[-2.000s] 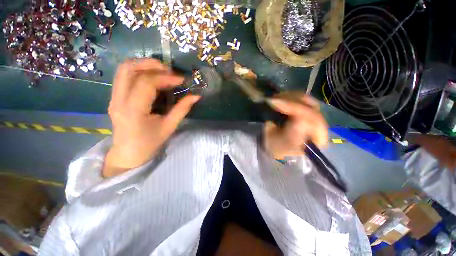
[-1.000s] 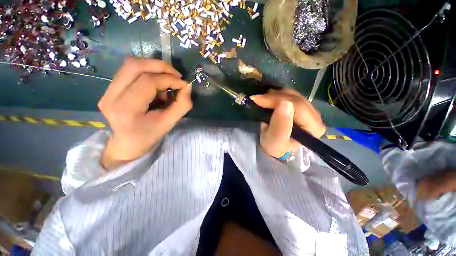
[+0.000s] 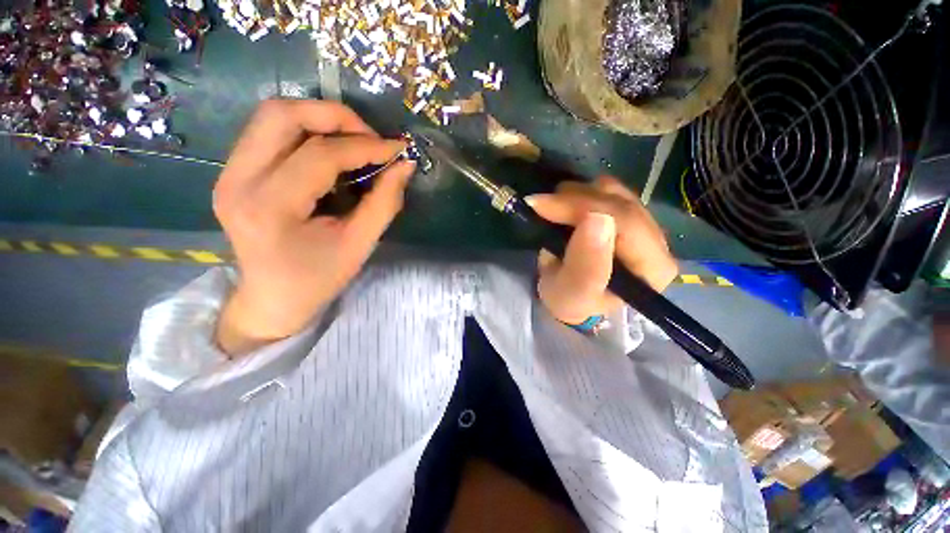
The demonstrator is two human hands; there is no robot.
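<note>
My right hand point(image 3: 604, 245) holds the black soldering iron point(image 3: 672, 318) like a pen. Its brass-coloured collar and thin shaft point up and left. My left hand point(image 3: 307, 213) pinches thin wire between thumb and forefinger, with a small silvery component point(image 3: 416, 152) at the fingertips. The iron's tip is close to the component; whether they touch is too blurred to tell. A thin silvery solder wire point(image 3: 125, 150) runs from the left edge to behind my left hand.
Reddish components point(image 3: 78, 78) lie at upper left. White-gold parts point(image 3: 391, 42) lie at top middle. An amber flake point(image 3: 513, 137) lies above the iron. A tan ring point(image 3: 571, 78) holds metal wool point(image 3: 639, 47). The fume fan point(image 3: 776, 146) stands right. Another person's sleeve point(image 3: 885, 349) shows at right.
Since the earliest frame, the iron's tip has come down and left to the component. Since the middle frame, my left fingers have moved slightly closer around the component. The other person's arm has shifted.
</note>
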